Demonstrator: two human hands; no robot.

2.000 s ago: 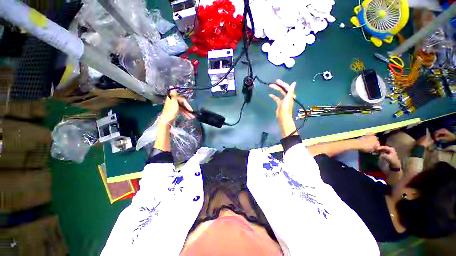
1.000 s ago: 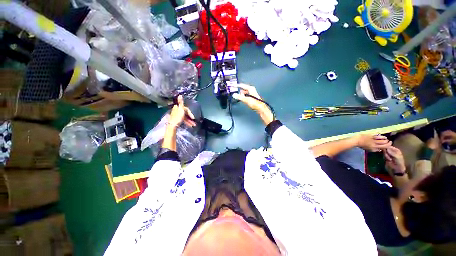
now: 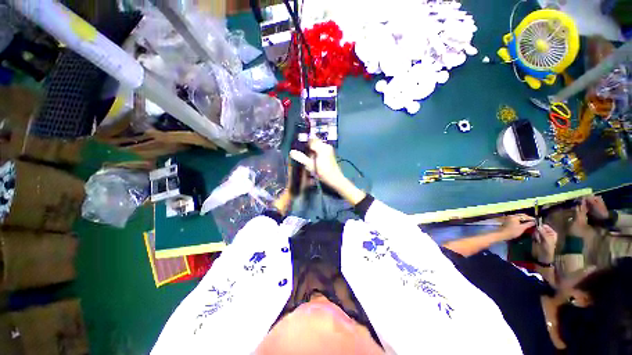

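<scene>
My right hand (image 3: 321,163) is at the bench middle, just below a silver-white fixture (image 3: 320,109), with its fingers closed around the black power cord (image 3: 303,118), which hangs from above. My left hand (image 3: 285,197) is close beside it, lower left, dark and blurred; its fingers and anything in them cannot be made out. The black adapter cannot be told apart from the dark blur between the hands. A loop of thin black cord (image 3: 357,168) shows right of my right hand.
Red parts (image 3: 324,52) and white parts (image 3: 416,52) lie behind the fixture. A clear plastic bag (image 3: 242,197) is left of my hands. Wire leads (image 3: 478,174), a phone (image 3: 524,141) and a yellow fan (image 3: 542,47) are right. A seated person's hands (image 3: 544,232) are nearby. A metal post (image 3: 125,66) slants overhead.
My right hand has moved from the right to the hanging cord, then down and left. My left hand has moved right and down beside it. The adapter no longer shows clearly.
</scene>
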